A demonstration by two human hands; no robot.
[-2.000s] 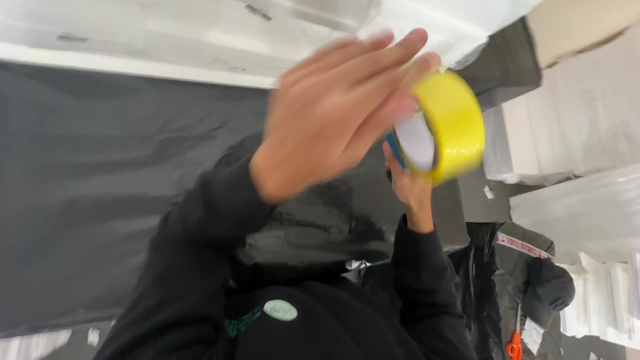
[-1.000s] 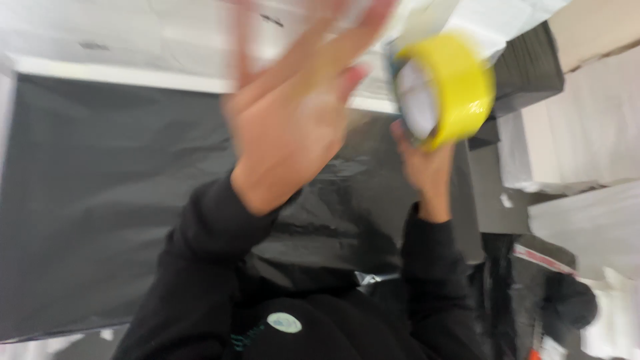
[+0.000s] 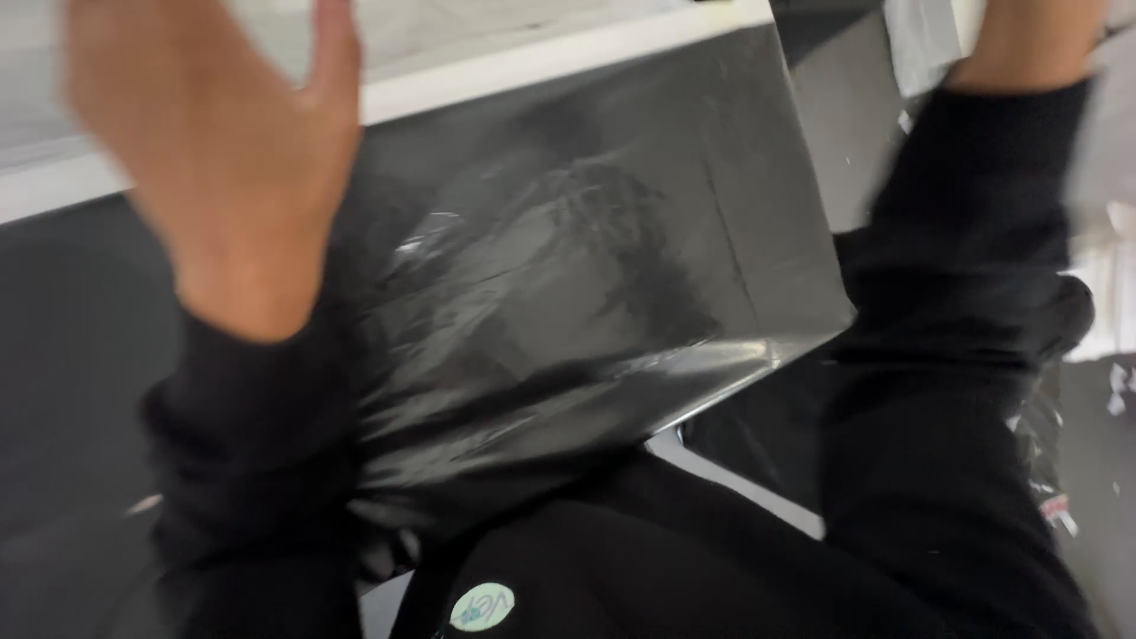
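My left hand [image 3: 231,151] is raised at the upper left, blurred, over a white strip and a sheet of black plastic film [image 3: 568,266]. Its thumb stands apart from the palm, but the top edge cuts off the other fingers, so a hold cannot be told. Of my right hand [image 3: 1038,44] only the wrist and lower part show at the top right corner; its fingers and anything in them are hidden. The glossy, wrinkled film lies over a flat surface in front of my body.
A long white edge [image 3: 550,58] runs along the film's far side, with pale wrapped material [image 3: 461,31] beyond it. Past the film's right edge is grey floor [image 3: 834,133]. Dark clear-wrapped items lie at the lower right, partly behind my right sleeve.
The yellow tape roll, earlier in my right hand, is out of view. Both hands now reach past the top of the picture. The view has shifted and tilted.
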